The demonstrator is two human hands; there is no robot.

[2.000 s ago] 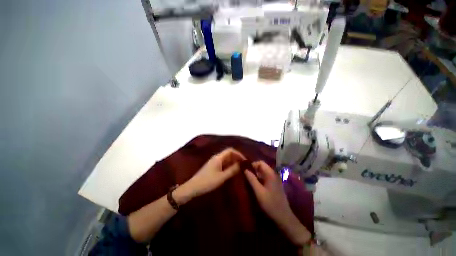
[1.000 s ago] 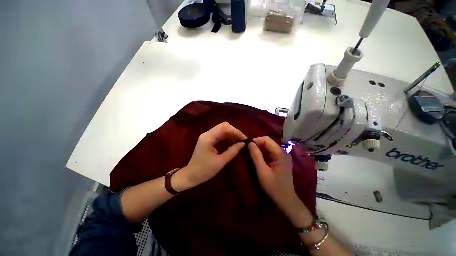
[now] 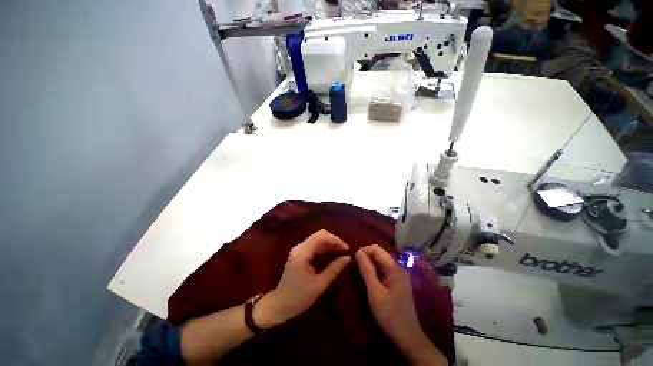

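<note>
The dark red-brown cloth (image 3: pixel 243 264) lies spread over the front of the white table and runs off the bottom of the picture. My left hand (image 3: pixel 304 279) and my right hand (image 3: pixel 390 293) are over its middle, with fingertips almost meeting. Each hand pinches a small dark bit of the cloth between thumb and fingers; the exact grip is hard to see. The white brother sewing machine head (image 3: pixel 429 221) stands just right of my hands. Its violet-white needle light (image 3: pixel 409 260) shines on the cloth's right part. The cloth under my hands is very dark.
A second white machine marked JUKI (image 3: pixel 387 39) stands behind. A blue cone (image 3: pixel 338 104), a dark roll (image 3: pixel 288 106) and a bagged brown block (image 3: pixel 385 110) are at the back. A small dark oblong (image 3: pixel 540 325) lies on the machine bed.
The view has tilted down and back up. My hands stay over the same area of cloth; their fingertips are slightly farther apart than one second ago. The cloth has barely moved.
</note>
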